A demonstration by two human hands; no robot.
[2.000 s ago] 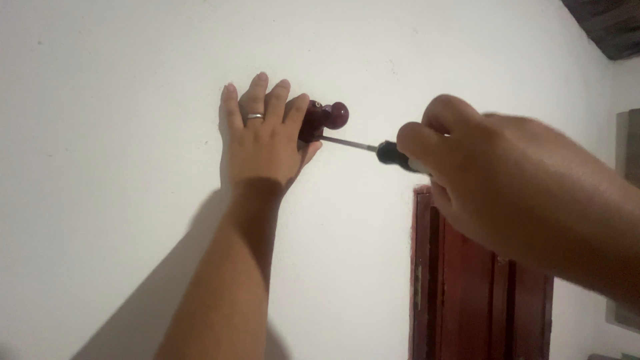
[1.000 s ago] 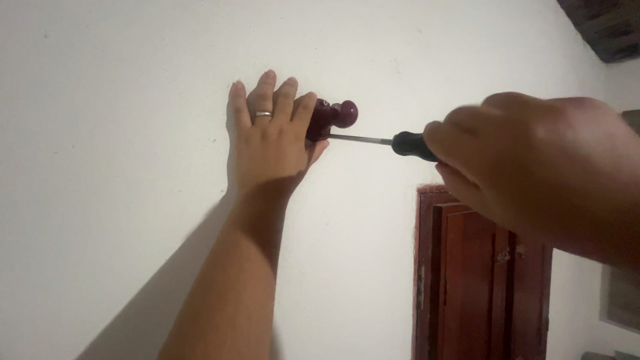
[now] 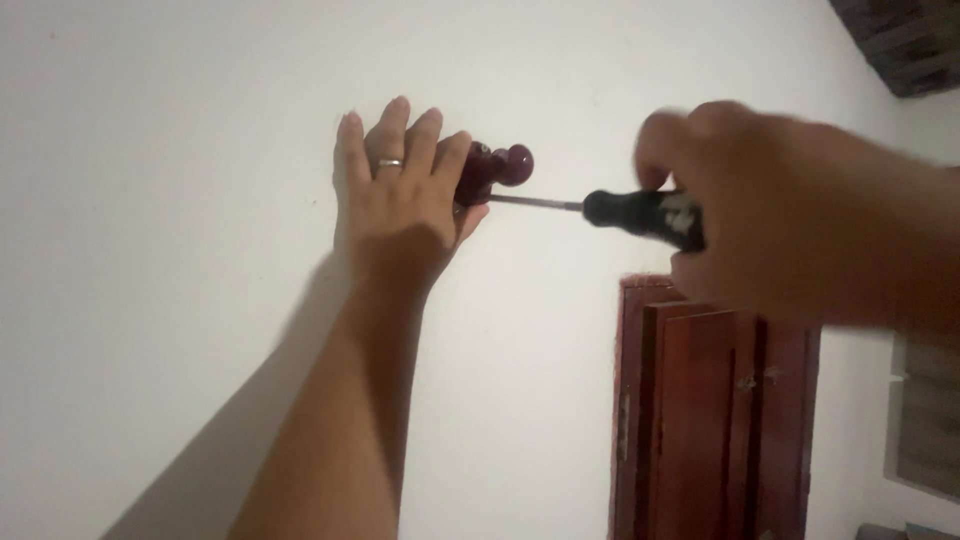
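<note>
A dark red, glossy wall fitting with a round knob (image 3: 514, 165) stands out from the white wall. My left hand (image 3: 405, 180), with a ring on one finger, lies over its left part and presses it to the wall, hiding much of it. The screwdriver (image 3: 637, 214) has a dark handle, and its metal shaft reaches the lower edge of the fitting; the tip cannot be made out. Around the rear of that handle is my right hand (image 3: 780, 210), blurred, with its index finger raised a little off the grip.
White wall (image 3: 187, 150) surrounds the fitting. At the lower right is a reddish wooden door (image 3: 697, 412) in its frame. A dark ceiling section (image 3: 907, 37) shows at the upper right corner, and a greyish panel (image 3: 930, 412) at the right edge.
The fingers of my right hand have loosened and shifted on the screwdriver handle, so more of the handle shows. My left hand stays on the fitting.
</note>
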